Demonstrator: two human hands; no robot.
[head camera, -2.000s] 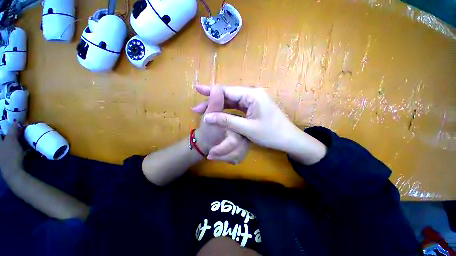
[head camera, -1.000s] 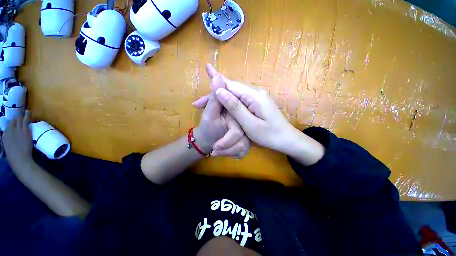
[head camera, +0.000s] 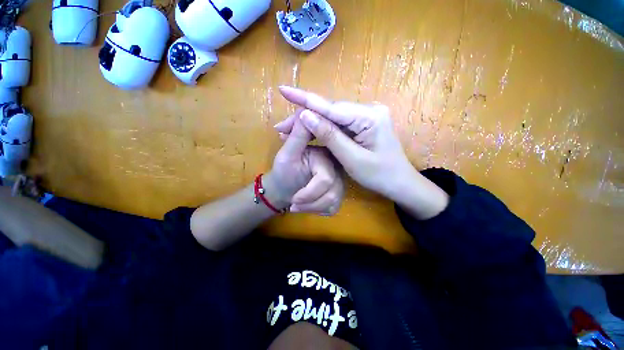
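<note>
My left hand (head camera: 308, 171), with a red bracelet at the wrist, is in the middle of the view with its fingers curled and its thumb pointing up. My right hand (head camera: 369, 143) meets it from the right. My right thumb presses against the tip of my left thumb, and my right index finger reaches out to the upper left. No part shows between the fingertips; whether something tiny is pinched there cannot be told.
White camera housings (head camera: 137, 51) and a lens head (head camera: 188, 60) lie at the upper left of the orange bench (head camera: 465, 157). A half-shell with circuit board (head camera: 306, 26) lies at top centre. More housings (head camera: 15, 58) line the left edge. Another person's arm (head camera: 51, 229) is at lower left.
My hands stay together; my right hand's fingers have spread and its thumb has moved up to my left thumb tip. The single housing at lower left is gone, and the other person's arm has shifted.
</note>
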